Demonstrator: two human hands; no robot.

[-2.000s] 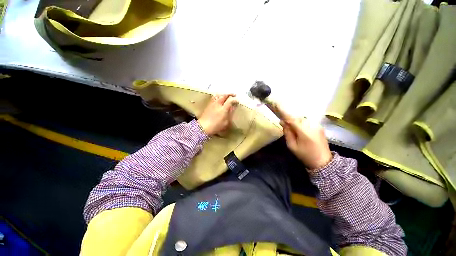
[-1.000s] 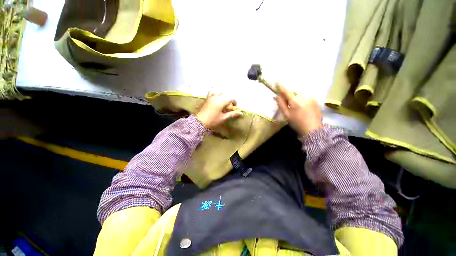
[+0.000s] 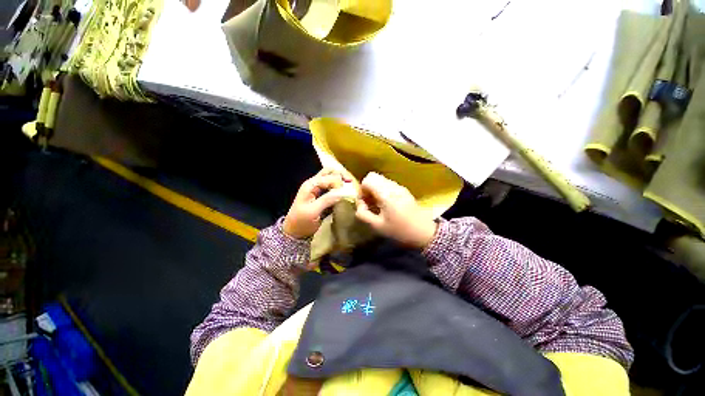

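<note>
A tan sewn piece (image 3: 406, 168) with a yellow inside and yellow edge hangs at the bench edge, opened toward the bench. My left hand (image 3: 315, 203) pinches its near edge between thumb and fingers. My right hand (image 3: 390, 209) pinches the same edge right beside it, the fingertips of both hands nearly touching. The exact fold between the fingertips is hidden. A hammer (image 3: 533, 158) with a dark head and pale wooden handle lies on the bench to the right of my hands. The lower part of the piece is bunched above the dark apron.
A white card (image 3: 462, 147) lies under the hammer head side, its corner over the bench edge. Another tan piece (image 3: 255, 39) with yellow edges stands at the back left. Yellow strips (image 3: 116, 50) hang at far left. Folded tan pieces (image 3: 686, 166) drape at right.
My right hand has let go of the hammer, which now lies on the bench, and has moved left to the piece. The piece is opened, showing its yellow inside. The view has shifted left.
</note>
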